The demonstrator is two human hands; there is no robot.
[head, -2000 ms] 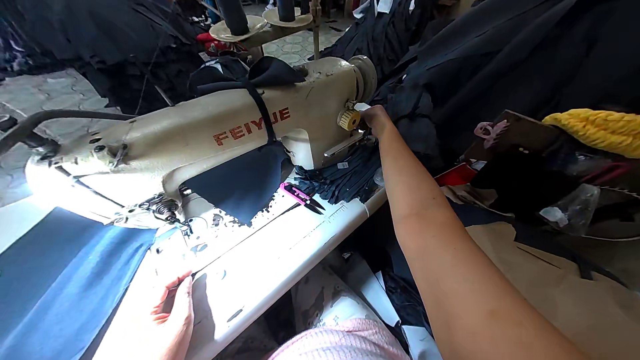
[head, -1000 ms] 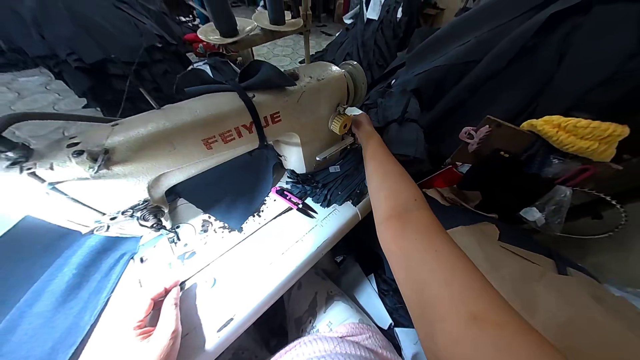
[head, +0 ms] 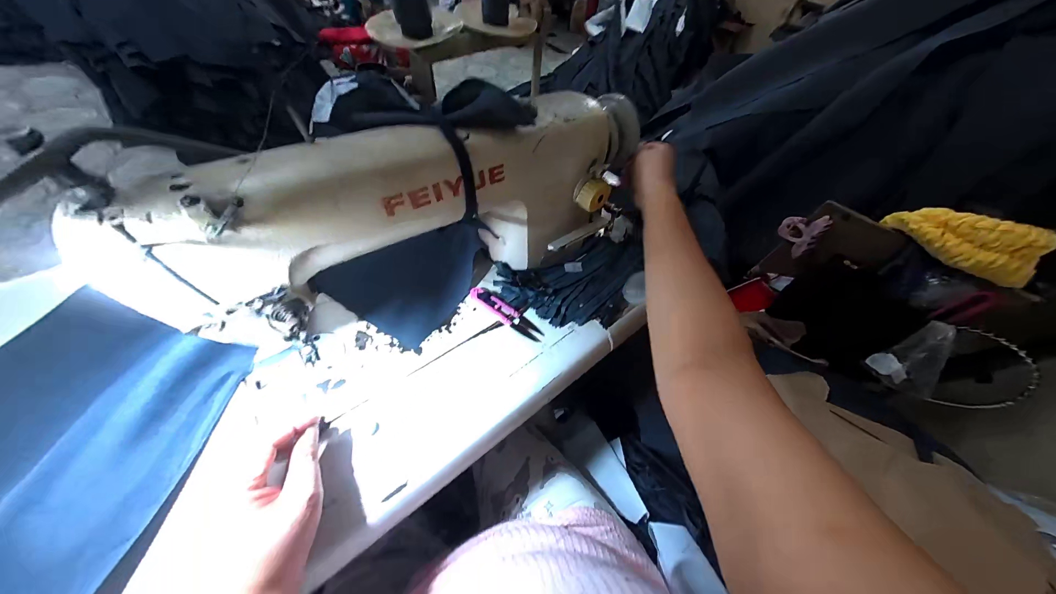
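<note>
My left hand (head: 289,499) rests over the white machine table (head: 429,421), thumb and forefinger pinched on the end of a dark, thin thing like a thread. My right hand (head: 653,169) reaches past the yellow dial of the Feiyue sewing machine (head: 355,181), beside its handwheel (head: 620,132); what its fingers hold or touch is hidden. Blue fabric (head: 124,421) lies left of the needle area. A dark cloth piece (head: 404,280) hangs from a band tied round the machine arm. Pink-handled thread snips (head: 505,312) lie on the table beside it.
Dark cut strips (head: 577,285) are bunched under the machine's right end. Thread cones (head: 412,16) stand behind it. Dark fabric heaps (head: 866,107) fill the back right. A box holds yellow knitted material (head: 973,243), and brown paper (head: 899,470) lies at the lower right.
My right hand has moved from the yellow dial up and back toward the handwheel. My left hand stays low on the table with its fingers pinched.
</note>
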